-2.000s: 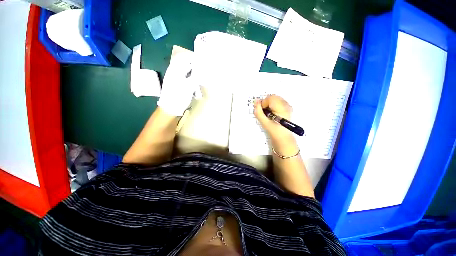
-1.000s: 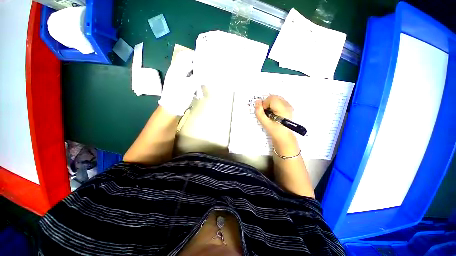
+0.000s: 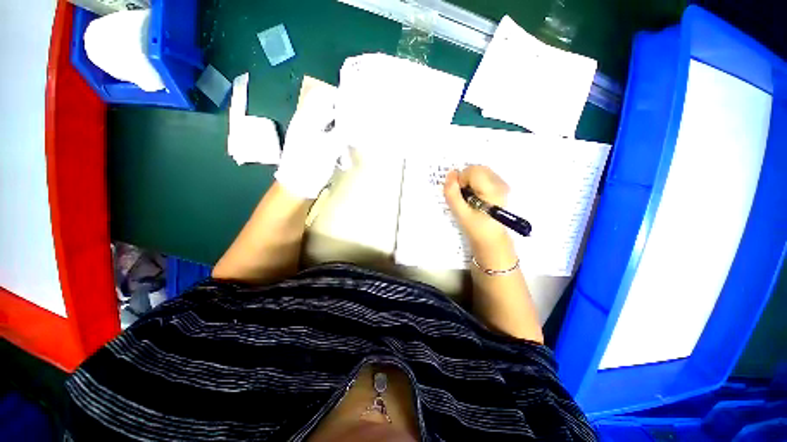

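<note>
An open record book [image 3: 552,198] with ruled lines and some rows of writing lies in front of me. My right hand [image 3: 477,203] is bare, with a thin bracelet at the wrist. It grips a black pen [image 3: 505,218] over the book's page, beside the written marks. My left hand [image 3: 311,147] wears a white glove and rests at the left, beside a white sheet [image 3: 393,97]. The glove and the white things by it are washed out, so I cannot tell whether it holds anything.
A red tray [image 3: 82,198] stands left, a blue tray [image 3: 643,216] right. A small blue bin [image 3: 177,56] holds a white round item. Grey-blue squares [image 3: 276,45], a white scrap [image 3: 254,140] and loose paper [image 3: 535,78] lie on the green bench [image 3: 173,190]. A metal rail [image 3: 457,31] crosses behind.
My right hand and the pen have shifted slightly to the right across the page, and more written marks show beside the fingers. My left hand has hardly moved.
</note>
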